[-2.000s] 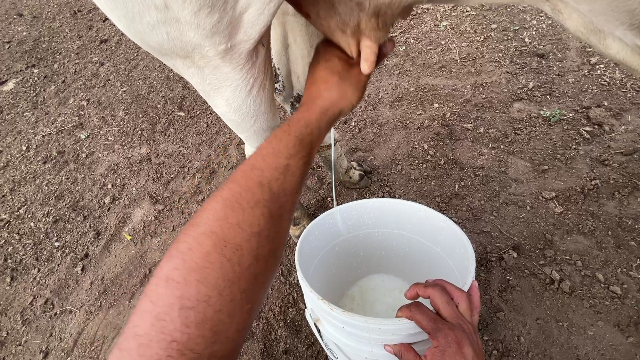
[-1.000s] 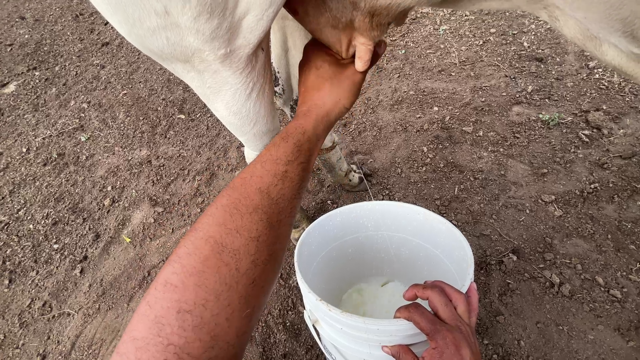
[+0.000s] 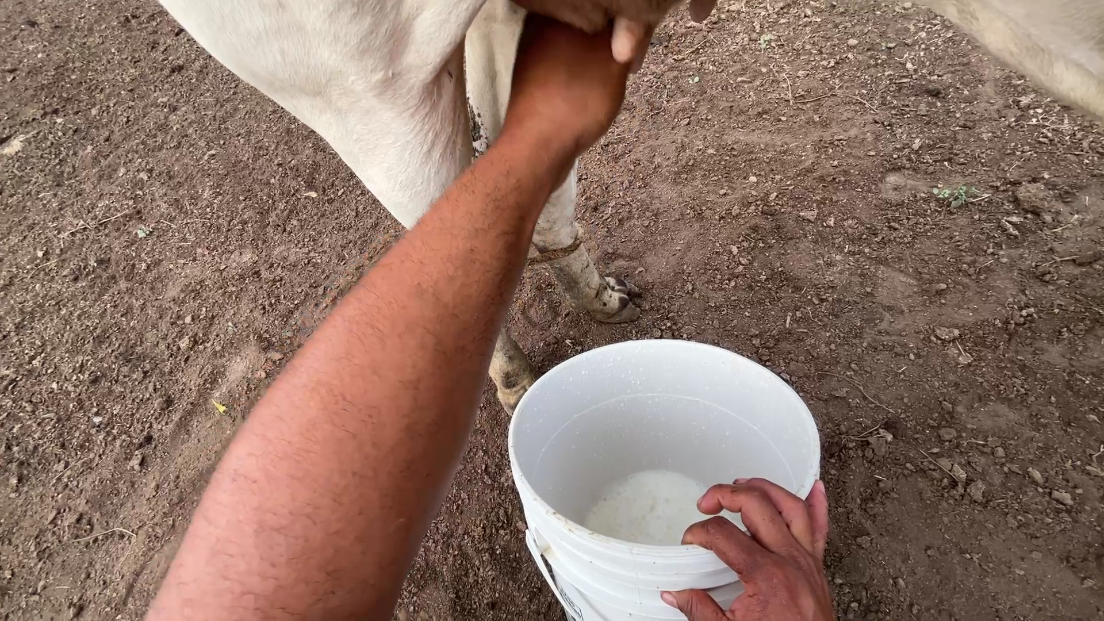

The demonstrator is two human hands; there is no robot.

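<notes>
My left hand (image 3: 569, 82) is raised to the cow's udder (image 3: 578, 9), its fingers mostly hidden behind the back of the hand. A teat (image 3: 627, 40) shows just beside it; it looks like the hand is closed around another teat. My right hand (image 3: 763, 552) grips the near right rim of a white plastic bucket (image 3: 664, 371), fingers over the edge and thumb outside. Shallow whitish milk (image 3: 651, 507) lies at the bottom of the bucket, and small droplets dot its inner wall. No stream of milk can be seen now.
The cow's white hind leg (image 3: 405, 129) stands left of the udder. Behind the bucket are a hoof (image 3: 612, 300) and a lower leg with a cord (image 3: 556, 253) around it. The cow's pale underside (image 3: 1035, 43) crosses the upper right. Loose brown soil (image 3: 931, 345) surrounds the bucket.
The thin stream of milk seen two seconds ago below my left hand no longer shows. My right hand has stayed on the bucket's rim.
</notes>
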